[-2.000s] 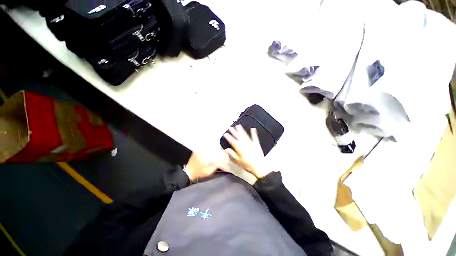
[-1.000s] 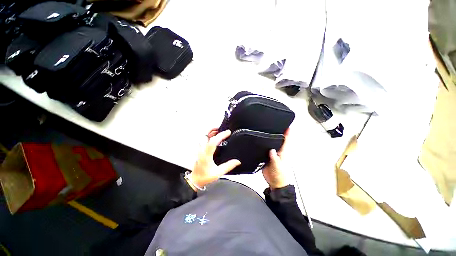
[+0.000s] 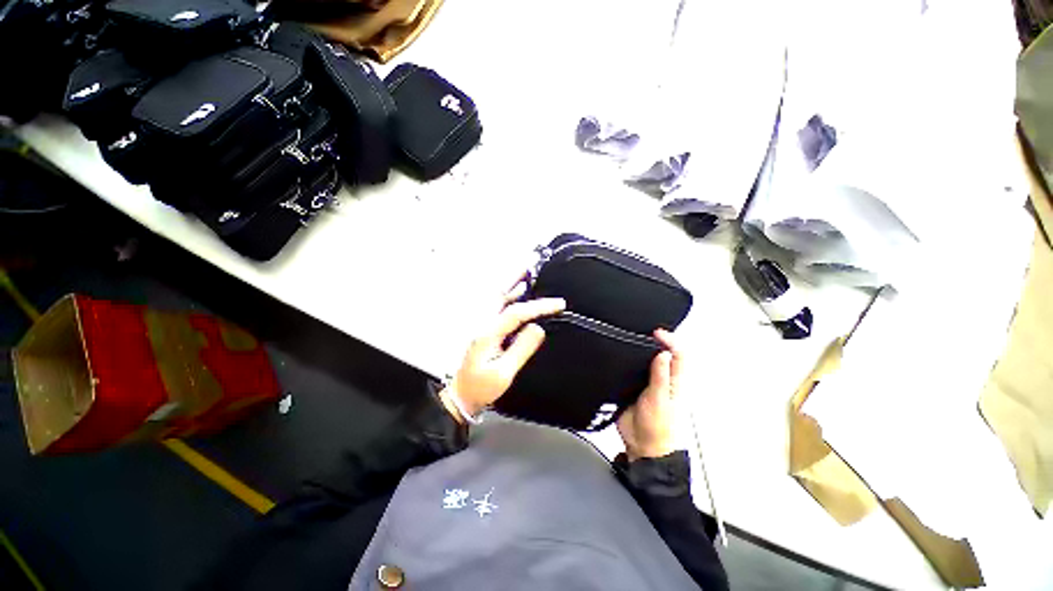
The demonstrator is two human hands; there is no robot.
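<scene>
A small black zipped bag is held up between both hands above the front edge of the table. Its curved zip edge faces up and a pale logo shows in its lower right corner. My left hand grips its left side, with the thumb and a finger on the front panel. My right hand holds its lower right side, fingers partly behind the bag. The underside of the bag is hidden.
Stacked black bags stand at the table's left rear. A black strap bundle with a white band lies right of centre, near crumpled grey-purple ends. White sheets and torn kraft paper lie at right. A red carton is on the floor.
Two seconds ago the bag lay flat on the table with my right hand on it. It is now lifted and held in both hands. Since one second ago my hands have shifted slightly on it.
</scene>
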